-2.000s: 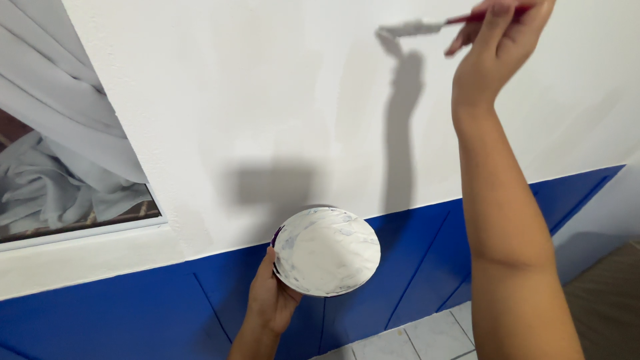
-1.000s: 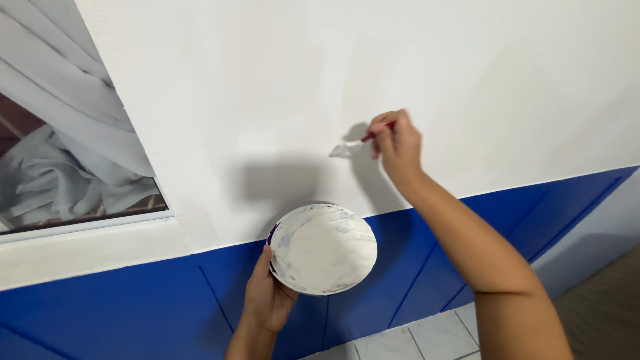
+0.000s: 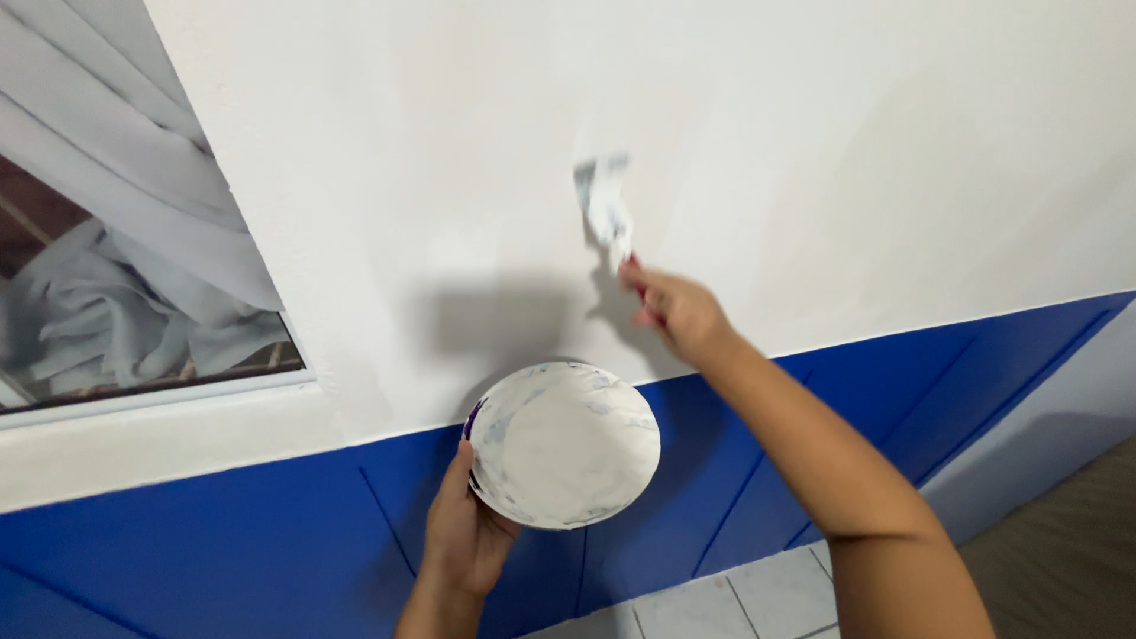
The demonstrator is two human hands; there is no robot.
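Note:
Low in the middle of the head view, my left hand (image 3: pixel 466 541) holds a round tub (image 3: pixel 564 448) by its left side and underside. White paint coats the tub's inside and rim. To the upper right, my right hand (image 3: pixel 679 311) grips the red handle of a paintbrush (image 3: pixel 608 209), blurred by motion. The brush head is covered with white paint and points up over the white wall (image 3: pixel 497 169). Whether its bristles touch the wall cannot be told.
A window with grey curtains (image 3: pixel 124 160) is at the left, above a white sill (image 3: pixel 160 435). Blue panelling (image 3: pixel 222 524) runs along the lower wall. White floor tiles (image 3: pixel 737 595) show at the bottom, and a brown surface (image 3: pixel 1065 550) at lower right.
My right hand has come down and left from high at the right, and the brush has turned from pointing left to pointing up. My left hand still holds the tub in about the same place.

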